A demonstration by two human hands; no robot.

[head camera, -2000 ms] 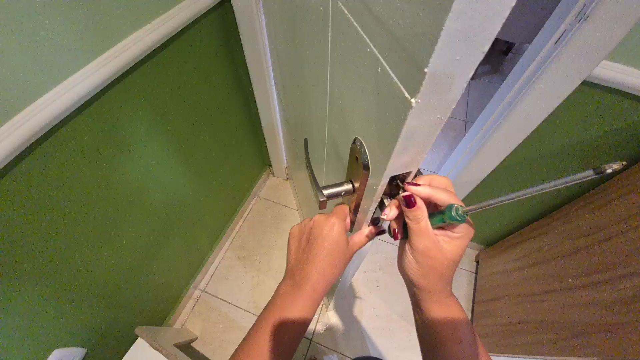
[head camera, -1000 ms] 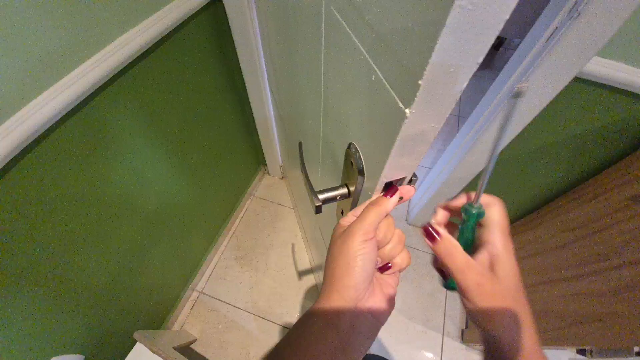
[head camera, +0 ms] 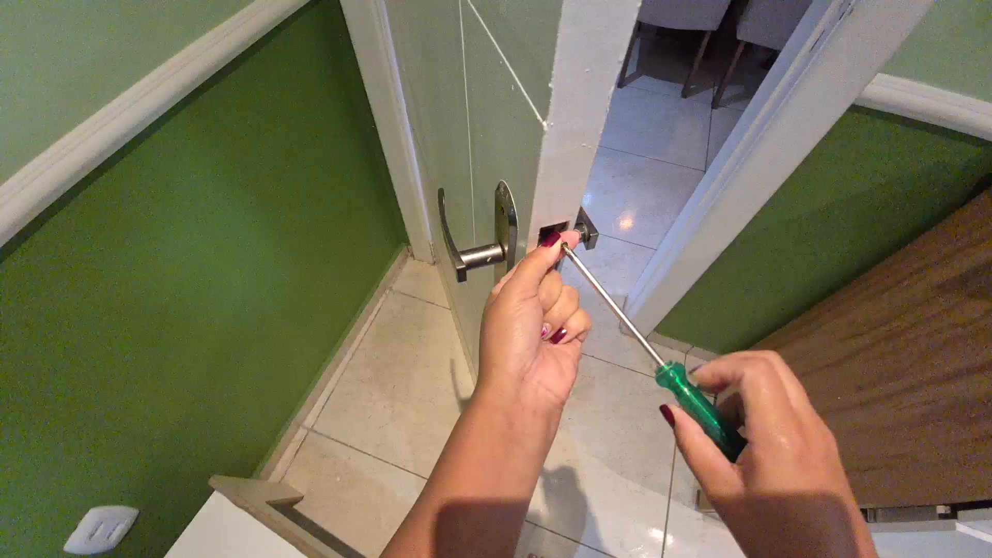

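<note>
A screwdriver with a green handle is held in my right hand, its handle between thumb and fingers. Its metal shaft slants up to the left, with the tip at my left fingertips. My left hand pinches something small, mostly hidden, between thumb and index finger at the door's edge. Just above those fingertips a dark lock cutout shows in the edge. A metal lever handle with its backplate is on the door's left face, and part of another handle sticks out on the far side.
The door frame stands to the right, beside a green wall. A wood-grain panel is at the right. Chairs stand beyond the doorway on a tiled floor. A white-topped piece of furniture and a wall outlet are at lower left.
The screwdriver has swung from pointing up, away from the door, to having its tip at my left fingertips. My left hand stays at the door's edge, as one second ago.
</note>
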